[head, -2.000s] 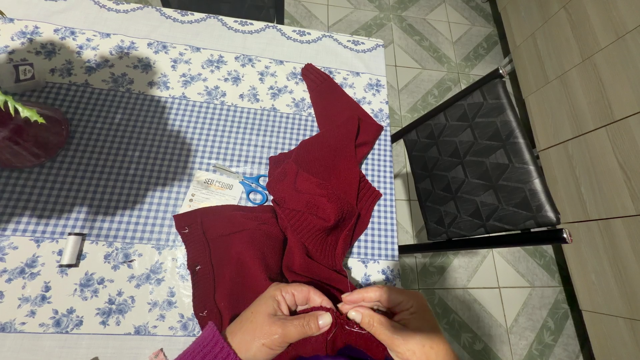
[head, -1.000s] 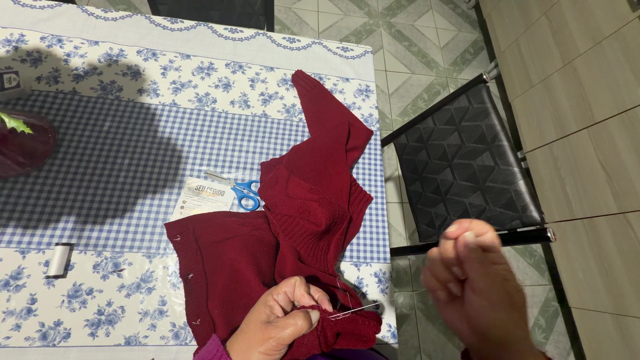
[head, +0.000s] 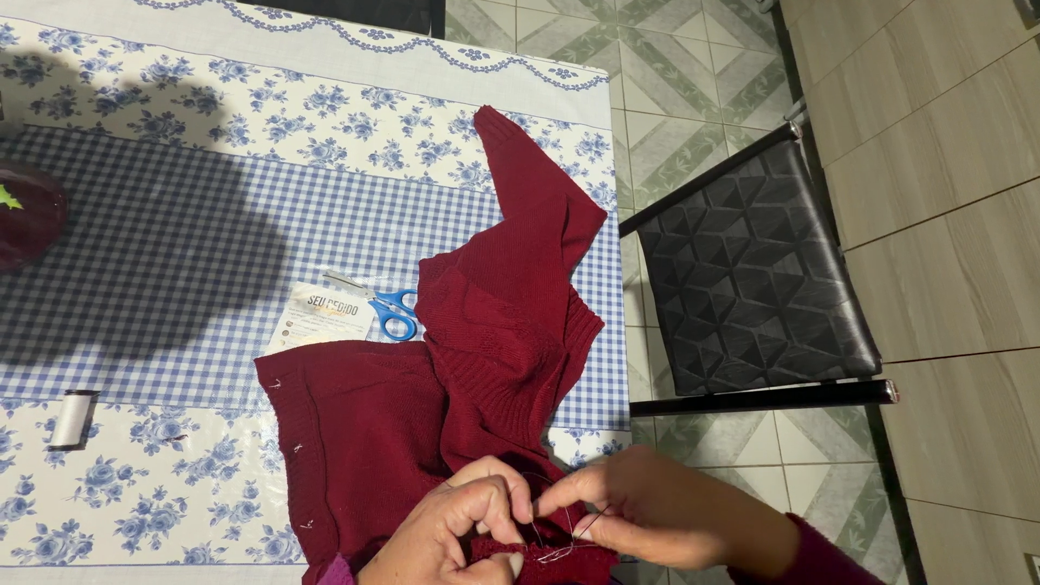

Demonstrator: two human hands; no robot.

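A dark red knitted garment (head: 504, 325) lies across the table's right part and reaches down to the near edge. My left hand (head: 459, 528) pinches its near edge, where loops of pale thread (head: 556, 554) show. Close beside it on the right, my right hand (head: 642, 512) has its thumb and forefinger around the thread; whether a needle is between them, I cannot tell. Short white stitches (head: 297, 448) mark the garment's left border. Blue-handled scissors (head: 394, 313) touch the garment and partly overlap a printed card (head: 317, 321). A spool of white thread (head: 73, 420) lies at the left.
A blue and white floral and checked tablecloth (head: 366, 215) covers the table. A dark red pot or vase (head: 28, 215) with a green leaf stands at the far left. A black padded chair (head: 756, 268) is right of the table, over the tiled floor (head: 670, 73).
My right hand was raised to the right, away from the cloth, one second ago; it is now back beside my left hand. My left hand still holds the garment's edge.
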